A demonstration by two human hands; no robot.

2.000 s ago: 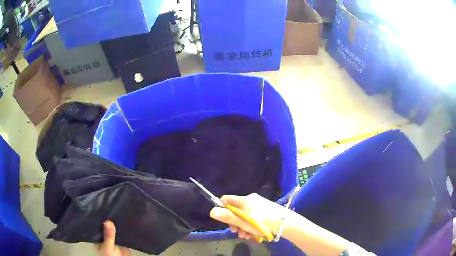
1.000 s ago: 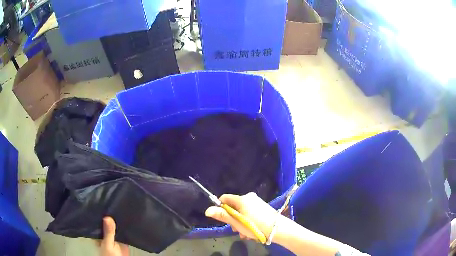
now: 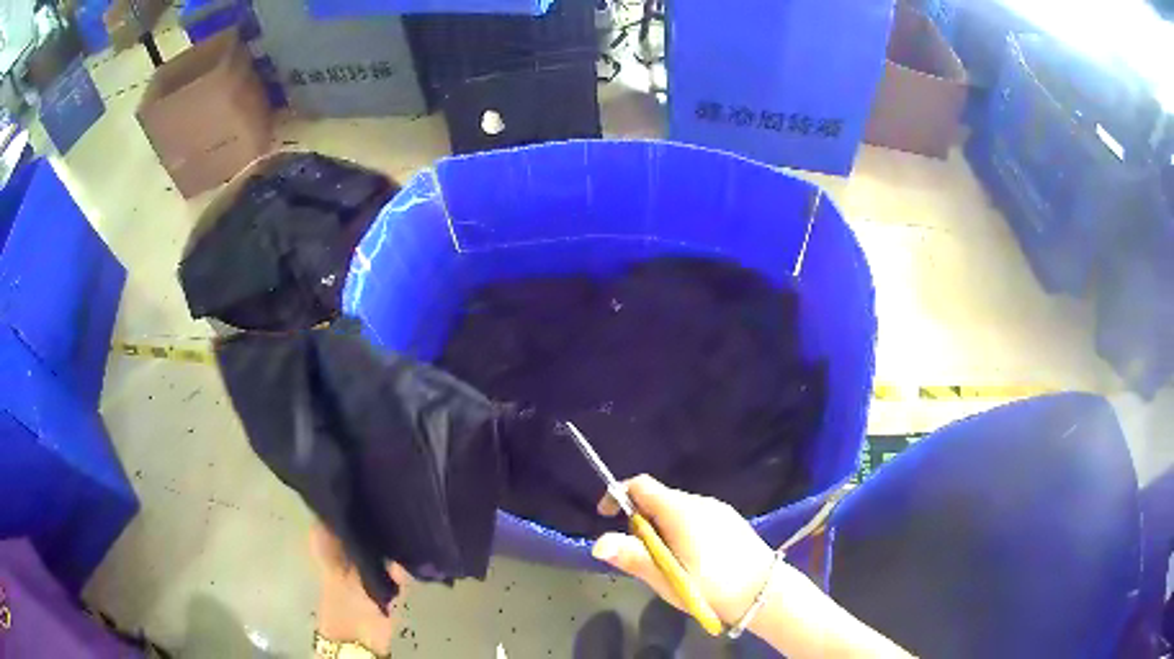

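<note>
My left hand grips black sewn fabric from below at the lower left. The fabric hangs folded in several layers over the near left rim of the blue bin. The fingers are partly hidden by the fabric. My right hand holds scissors with yellow handles over the bin's near rim. Their silver blades point up and left, look closed, and do not touch the held fabric. A pile of black pieces lies in the bin, with a few small light marks on it.
A carton heaped with black pieces stands left of the bin. A second blue box is at the right, dark inside. Behind stand a blue box with dark lettering, a grey box and brown cartons. Blue boxes are at far left.
The view has shifted, so the bin appears further right and higher. The fabric in my left hand has swung from spread sideways to hanging down. My right hand still holds the scissors.
</note>
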